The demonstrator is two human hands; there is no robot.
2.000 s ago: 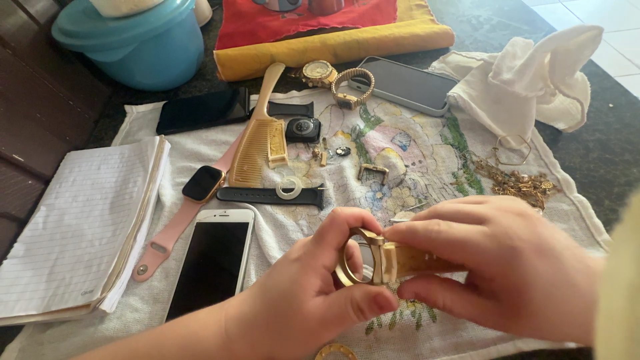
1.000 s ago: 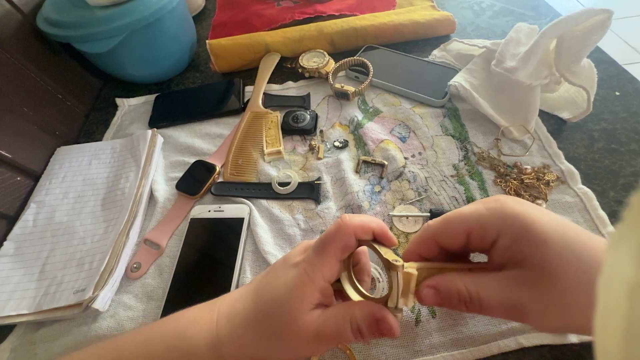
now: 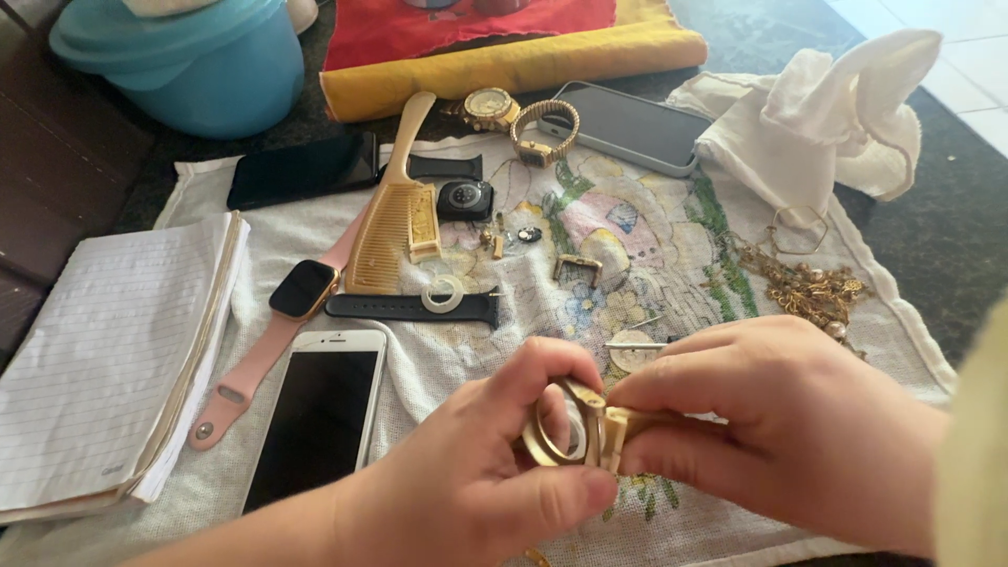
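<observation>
My left hand (image 3: 504,441) grips a gold-toned watch case (image 3: 563,429), an open ring with no dial in it, between thumb and fingers. At the case's right edge my right hand (image 3: 772,425) pinches a gold-toned watch strap (image 3: 618,437), mostly hidden by the fingers. Just beyond the hands lies a round pale watch dial (image 3: 630,354) with a thin metal tool (image 3: 638,346) across it. A gold-toned buckle piece (image 3: 579,268) and small watch parts (image 3: 494,242) rest farther back on the cloth.
An embroidered white cloth (image 3: 465,354) carries a white phone (image 3: 315,425), a pink-strapped smartwatch (image 3: 303,290), a comb (image 3: 378,236), a black strap (image 3: 409,307), a notebook (image 3: 102,362) and gold jewelry (image 3: 815,291). Behind are watches (image 3: 488,109), phones (image 3: 638,126) and a blue tub (image 3: 205,71).
My hands have tilted the watch case, and its opening shows more than two seconds ago. The pale dial and thin tool, largely hidden by my right hand then, are now in sight.
</observation>
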